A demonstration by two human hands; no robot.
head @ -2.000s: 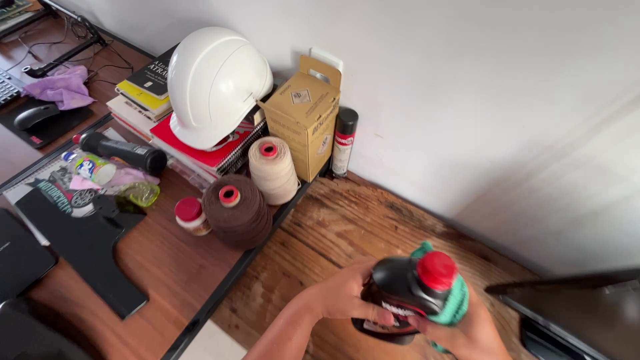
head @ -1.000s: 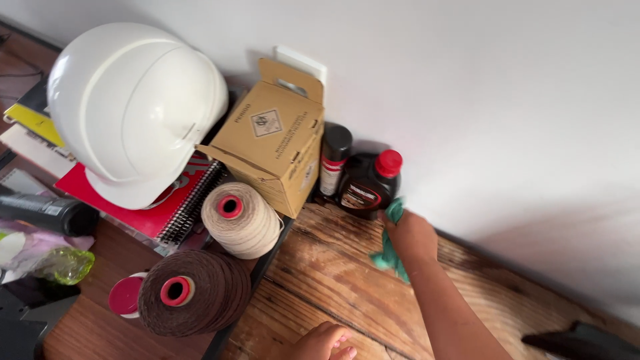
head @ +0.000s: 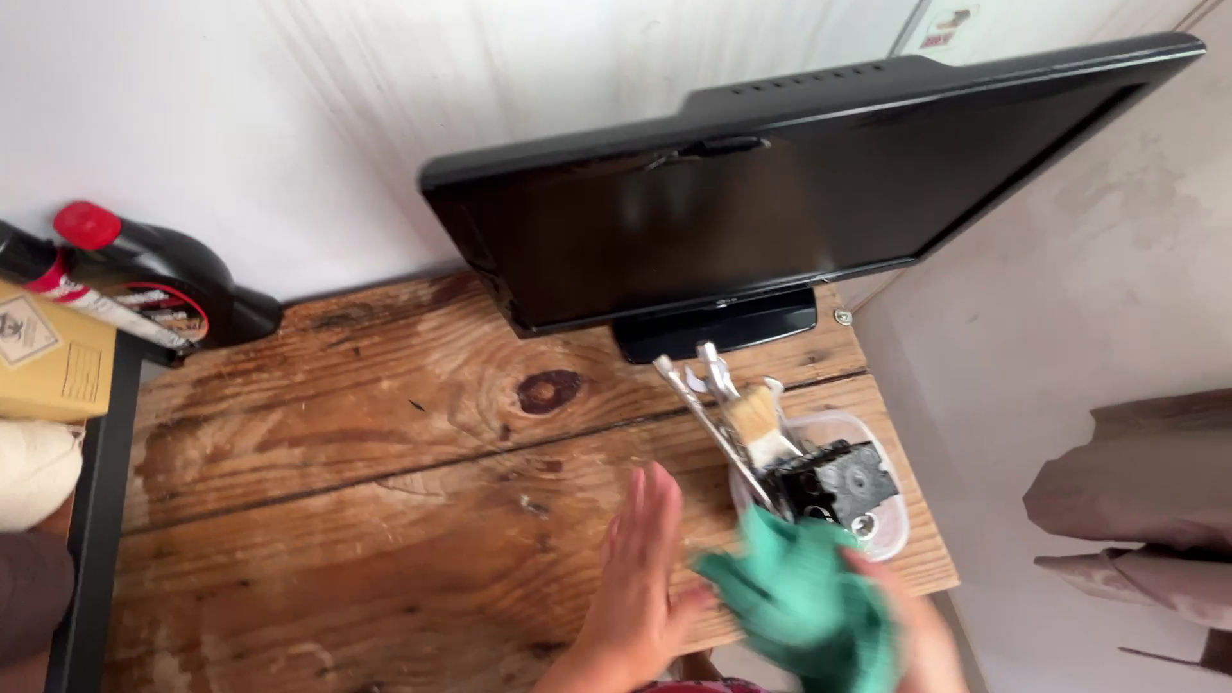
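Observation:
My right hand [head: 910, 626] grips a crumpled green cloth [head: 808, 587], blurred, in front of a clear plastic tub [head: 890, 529]. My left hand [head: 640, 587] is beside the cloth over the wooden table [head: 385, 500], fingers extended and holding nothing. Wrenches [head: 707, 423], a paintbrush [head: 756, 419] and a dark metal part [head: 852, 476] stick out of the tub. At the far left a black bottle with a red cap [head: 183, 269] stands next to a spray can [head: 106, 298].
A black monitor [head: 722, 202] on its stand [head: 717, 322] is at the back by the wall. A cardboard box [head: 58, 356], a cream thread cone [head: 38, 472] and a dark cone [head: 34, 587] are at the left edge. Grey-brown fabric [head: 1145, 481] is at the right.
My hands held the black bottle two seconds ago; one second ago it stood beside the spray can, released. The view has swung right, and both hands are now near the tub.

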